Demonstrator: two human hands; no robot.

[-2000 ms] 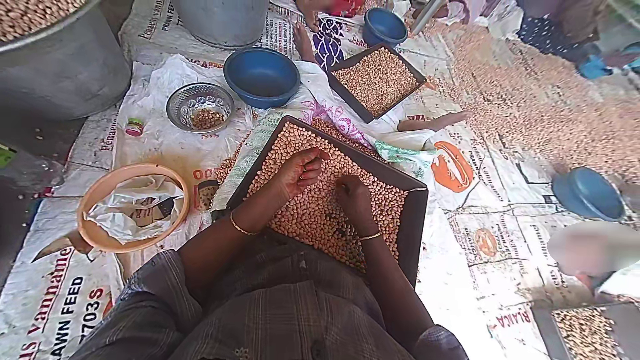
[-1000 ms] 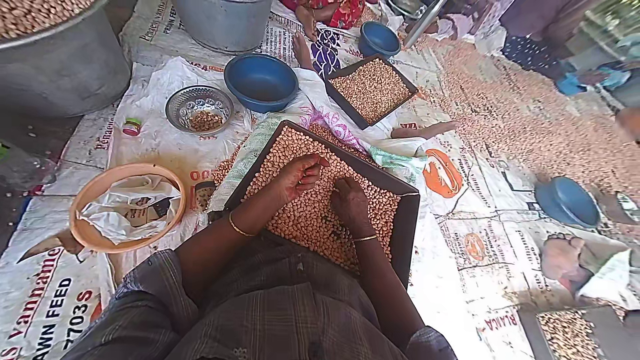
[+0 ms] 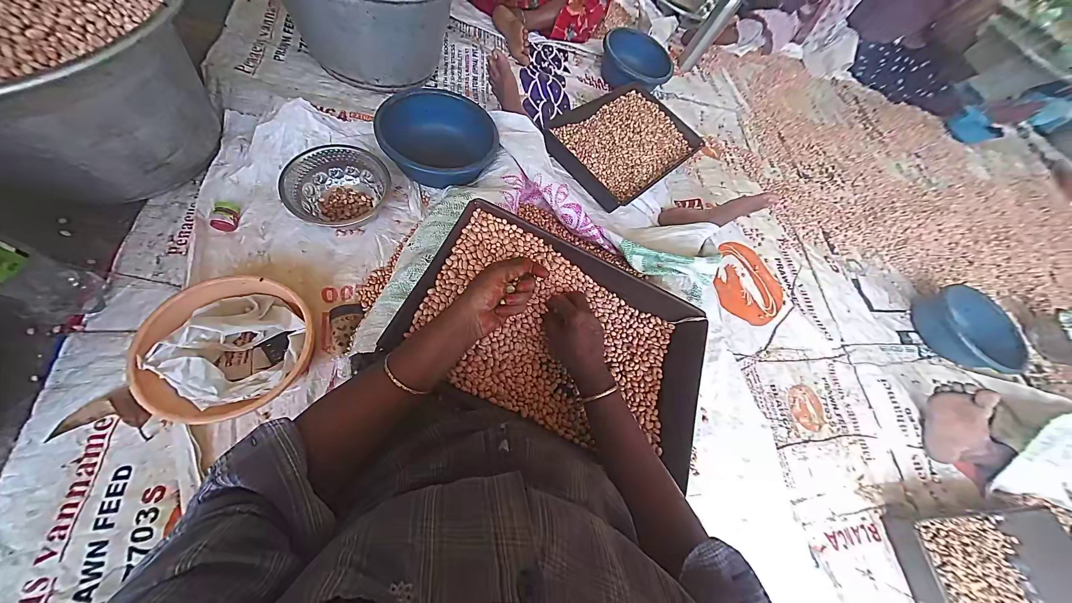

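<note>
A dark rectangular tray (image 3: 688,394) full of pale brown nuts or beans (image 3: 502,368) lies before my body. Over its left part is my left hand (image 3: 504,295), palm partly up, fingers curled around a few small greenish-yellow pieces. My right hand (image 3: 574,331) is just to the right, back up, its fingers bent down close to the nuts; whether it holds any is hidden. The two hands are apart. A patterned steel bowl (image 3: 335,157) with a few reddish-brown pieces and a deep blue plastic bowl (image 3: 435,138) stand beyond the tray's left side.
An orange-rimmed basin (image 3: 139,356) with white plastic inside is at the left. Large metal pots (image 3: 109,126) stand behind. Another filled tray (image 3: 578,172), blue bowls (image 3: 967,327) and spread nuts (image 3: 888,159) lie beyond and right. Other people's feet and legs are near; printed sacks cover the floor.
The hands stay over the tray in much the same places. At the right edge, the other person's foot and nearby blue bowl show differently as the view shifts slightly.
</note>
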